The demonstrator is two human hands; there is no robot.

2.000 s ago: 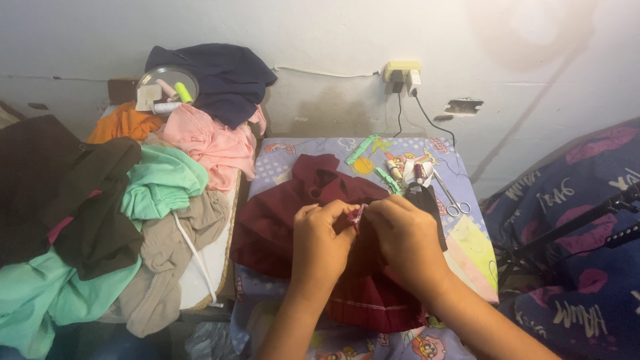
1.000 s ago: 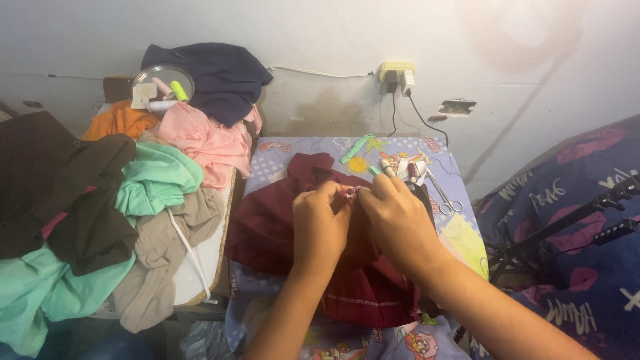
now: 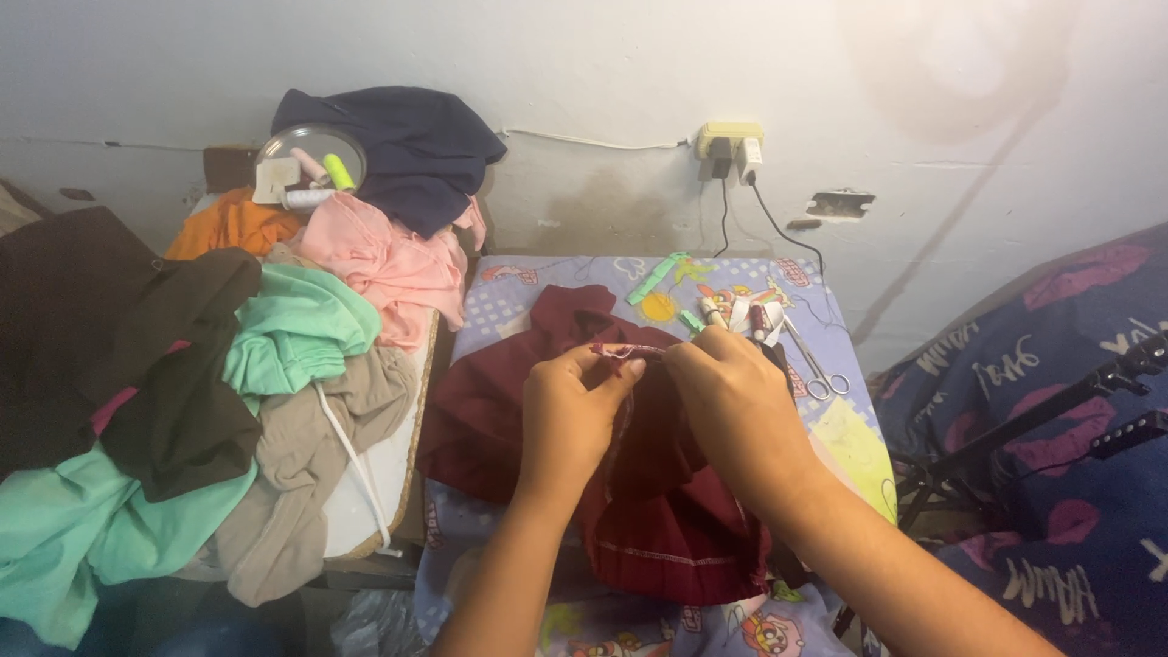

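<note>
A maroon garment (image 3: 675,538) with white overlock stitching lies bunched on a small table with a patterned cloth (image 3: 511,301). My left hand (image 3: 584,392) pinches the stitched seam edge between thumb and fingers. Just to the right, my right hand (image 3: 721,383) grips the same edge with its fingertips; whether it also holds a needle cannot be seen. Beyond the right hand lie a dark red thread spool (image 3: 757,321), a cream spool (image 3: 713,312) and small scissors (image 3: 815,365). A green strip-like tool (image 3: 657,278) rests near the table's back edge.
Piled clothes, with mint green (image 3: 306,328), pink (image 3: 388,265) and dark brown (image 3: 173,365) pieces, cover the left surface. A round metal tray (image 3: 315,137) there holds several spools. A socket adapter (image 3: 730,141) with cables is on the wall. A black stand (image 3: 1013,420) is at right.
My fingers have shifted slightly at the seam edge, and a short stitched stretch now shows between the two hands. The garment and the tools stay in place on the table.
</note>
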